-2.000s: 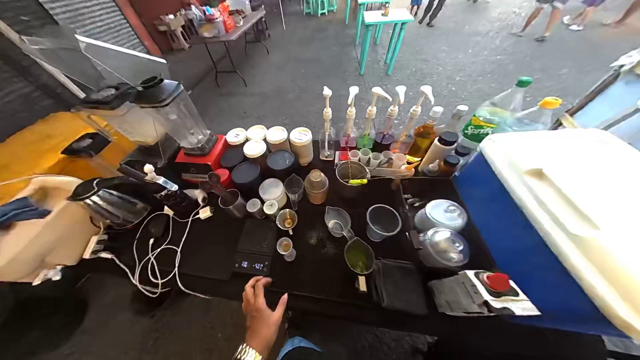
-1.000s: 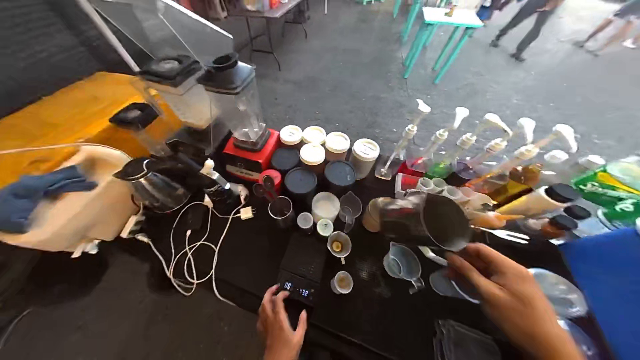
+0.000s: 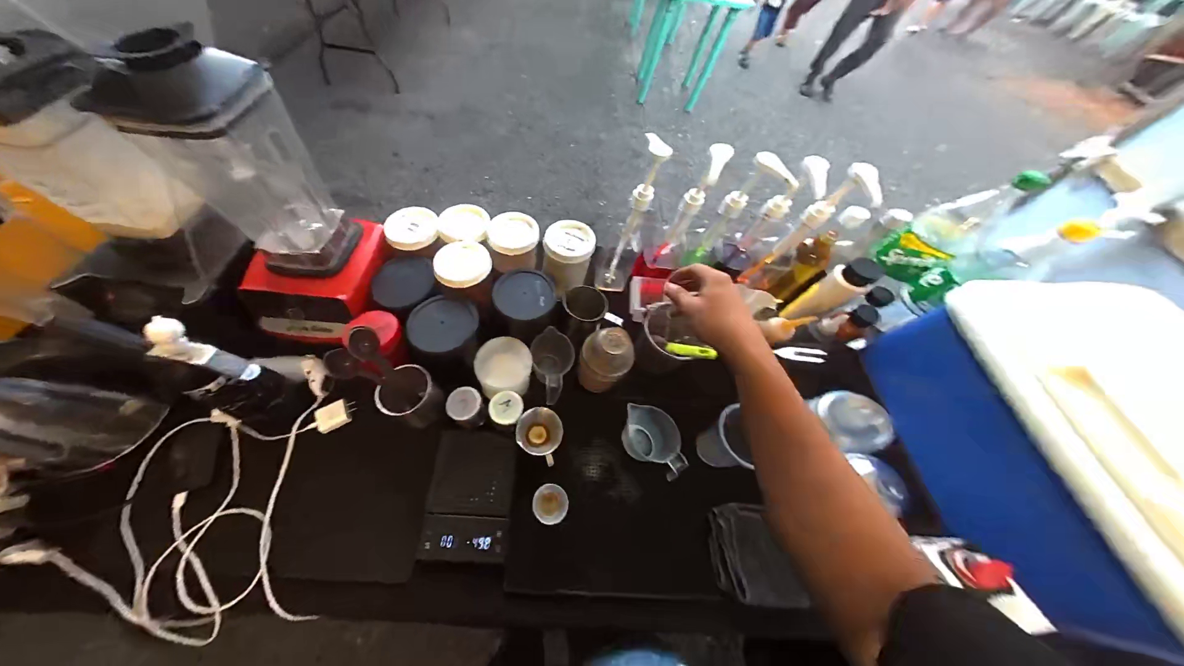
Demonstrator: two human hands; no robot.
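My right hand [image 3: 708, 301] reaches over a clear container [image 3: 659, 338] with a lime-green utensil handle in it, beside the syrup pump bottles [image 3: 684, 222]. Its fingertips are pinched together; whether they hold something small cannot be told. My left hand is out of view. Nearer me stand a small clear measuring jug [image 3: 652, 435], a clear cup lying tilted [image 3: 726, 438], a small measuring cup with brown residue [image 3: 539, 433] and a smaller cup [image 3: 550, 503]. A black digital scale [image 3: 470, 490] is lit. A cocktail shaker [image 3: 607, 359] stands behind them.
Lidded jars [image 3: 462, 264] stand in rows beside a red-based blender [image 3: 314, 277]. White cables [image 3: 268, 518] loop over the left of the black table. At right are a blue cooler with a white lid [image 3: 999, 444], clear round containers [image 3: 851, 421] and a folded dark cloth [image 3: 754, 555].
My right hand has let go of the dark-looking jug it held a second ago and moved to the container by the pump bottles. My left hand has left the scale and the view.
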